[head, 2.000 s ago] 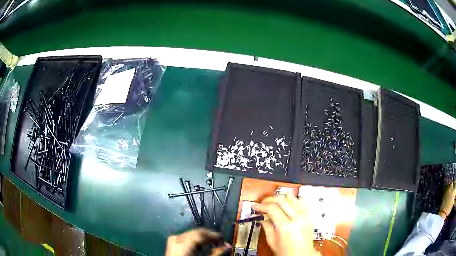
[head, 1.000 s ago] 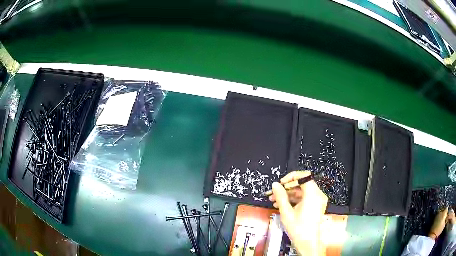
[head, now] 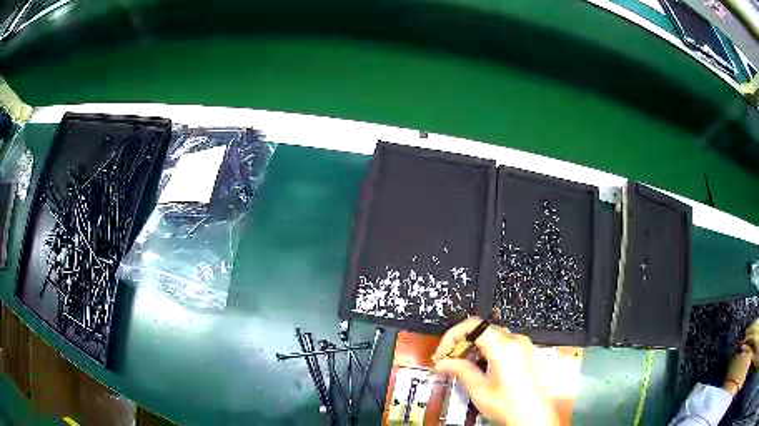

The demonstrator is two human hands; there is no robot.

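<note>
My right hand (head: 499,374) is over the orange-red fixture (head: 566,360) at the bottom centre, holding the tweezers (head: 478,331) like a pen; their tip is too blurred to tell what it holds. A black rod (head: 411,398) lies in a pale block at the fixture's left side. Small silver parts (head: 408,295) are heaped low in the middle-left tray (head: 429,200), and small dark parts (head: 539,283) are spread in the tray (head: 549,185) to its right. Loose black rods (head: 320,370) lie crossed left of the fixture. My left hand is not in view.
A rod tray (head: 104,129) full of tangled rods stands far left, beside a clear plastic bag (head: 183,258) with a white label. A near-empty tray (head: 657,258) stands at the right. Another person's hands and sleeve (head: 704,406) are at a dark parts pile (head: 711,337) far right.
My right hand has moved from the silver parts down to the fixture with the tweezers. My left hand, seen at the bottom two seconds ago, is out of view. The camera view has shifted slightly.
</note>
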